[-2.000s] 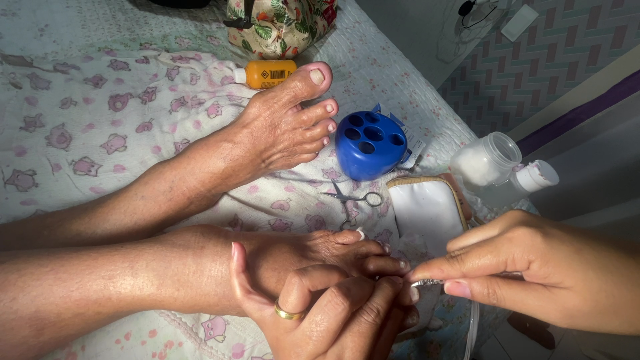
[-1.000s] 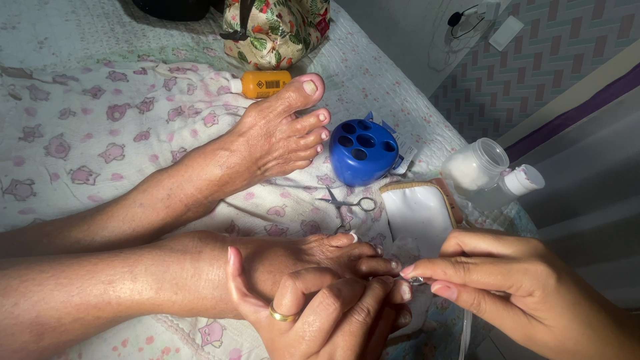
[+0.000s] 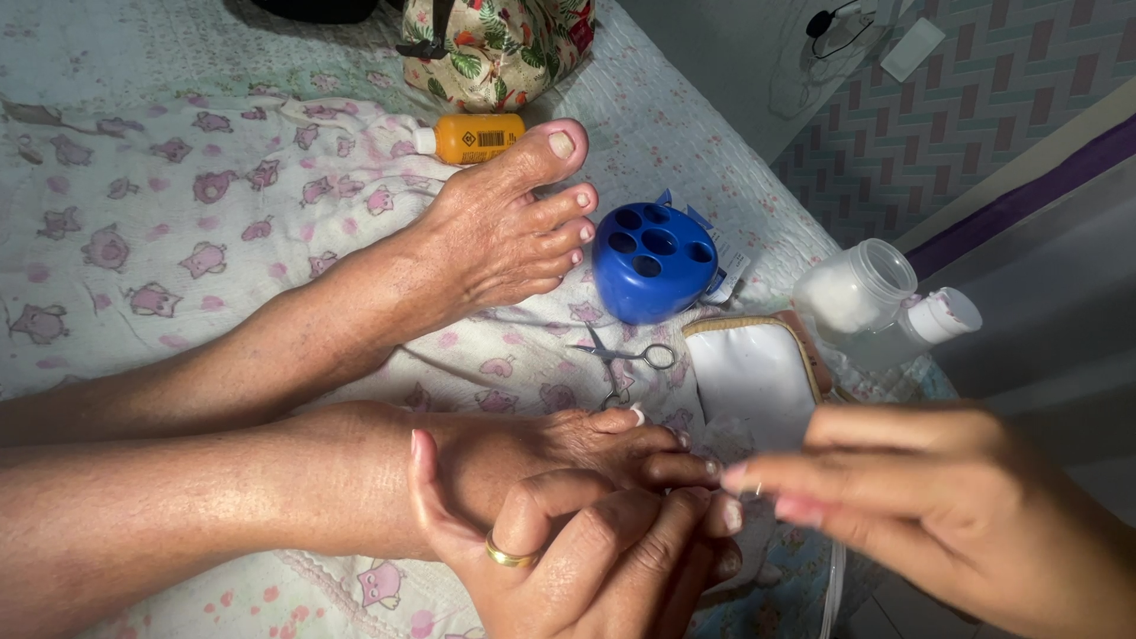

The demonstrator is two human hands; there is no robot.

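Note:
Two bare feet of another person lie on a patterned cloth. My left hand (image 3: pixel 577 550), with a gold ring, is wrapped around the toes of the nearer foot (image 3: pixel 497 453). At those toe tips is my right hand (image 3: pixel 923 497), slightly blurred, its thumb and fingers pinched on a small metal tool (image 3: pixel 757 488) that is mostly hidden. White material shows at one toenail of this foot. The farther foot (image 3: pixel 479 231) rests sole outward beside a blue holder with round holes (image 3: pixel 652 275). Small metal scissors (image 3: pixel 630 355) lie between the feet.
An orange bottle (image 3: pixel 479 138) lies by the farther foot's big toe, below a floral bag (image 3: pixel 497 53). A zip case with white lining (image 3: pixel 754 368), an open clear jar with white contents (image 3: pixel 856 288) and a white-capped bottle (image 3: pixel 941 319) stand right, near the bed's edge.
My right hand has drawn slightly back from the toes compared with one second ago. My left hand keeps its hold on the foot.

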